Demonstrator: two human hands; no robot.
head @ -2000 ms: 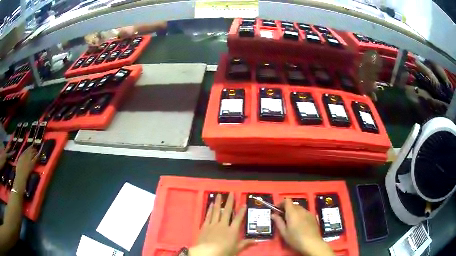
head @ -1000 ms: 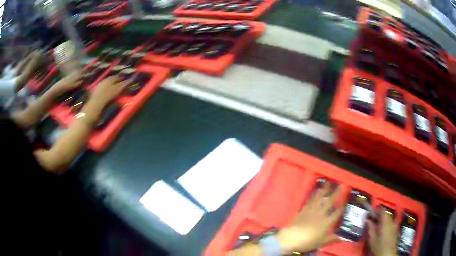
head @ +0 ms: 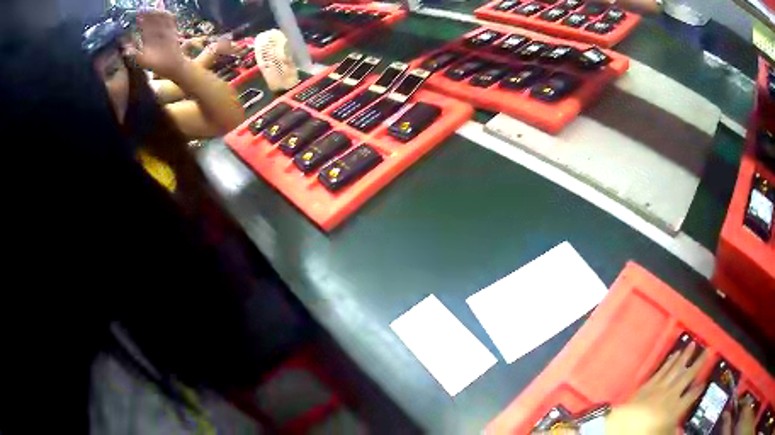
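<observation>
The red foam tray (head: pixel 599 348) lies at the lower right, cut off by the frame's edge. My left hand (head: pixel 667 395) lies palm down over the tray, fingers spread across a black phone unit in a pocket. Beside it is another phone unit (head: pixel 709 406) with a white label. My right hand (head: pixel 744 421) is small, dark and cut off at the lower right corner, by that unit; whether it holds a tool cannot be told. More phone units sit in the tray's near row, partly under my left wrist.
A larger white sheet (head: pixel 537 302) and a smaller one (head: pixel 444 345) lie left of the tray. Beyond are another red tray (head: pixel 327 204) of units, a further filled tray (head: pixel 552 115), a pale board (head: pixel 629 161) and stacked trays (head: pixel 743 246). A person with a raised hand (head: pixel 160 44) is at left.
The view has swung left, so my tray and hands now sit at the lower right. The neighbouring person's hands have left the neighbouring tray; one is raised.
</observation>
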